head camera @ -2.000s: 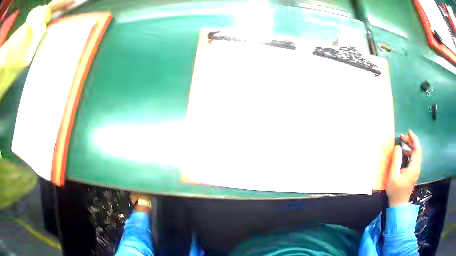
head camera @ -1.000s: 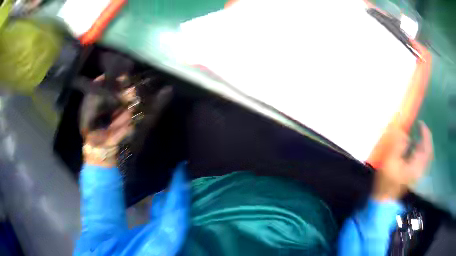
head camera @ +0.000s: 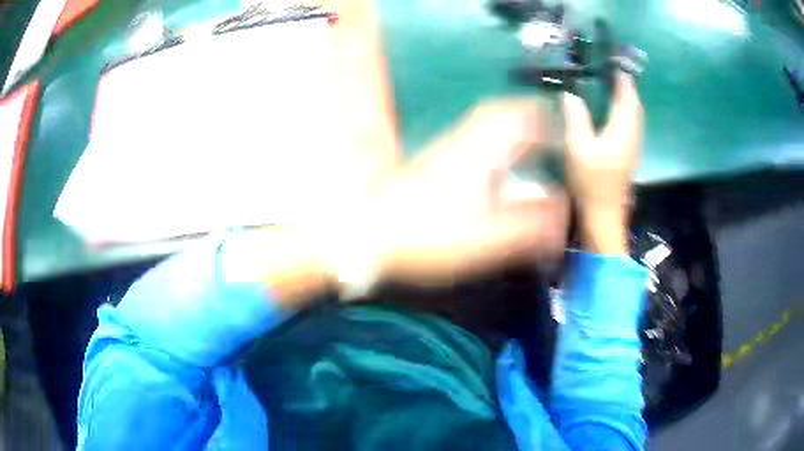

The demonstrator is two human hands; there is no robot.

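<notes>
A bright white sheet [head camera: 220, 141] lies on a red-orange board [head camera: 368, 88], with long black and silver clips [head camera: 275, 16] along its far edge. Several blurred black and silver clips [head camera: 551, 57] are on the green bench top beyond my right hand. My right hand [head camera: 604, 145] has its fingers apart around or against dark clips; whether it grips one is unclear. My left hand [head camera: 498, 194] is strongly blurred and reaches across in front of the sheet toward my right hand; its grip cannot be told.
Another white sheet with a red-orange edge [head camera: 25, 158] is at the far left, with one more behind it. A black bin with shiny clips [head camera: 674, 308] stands below the bench edge at the right. Grey floor with a yellow line [head camera: 756, 339] is beyond it.
The view has swung right. My left hand has come from the left clip bin across to the right. My right hand has left the board's edge and moved to the clips.
</notes>
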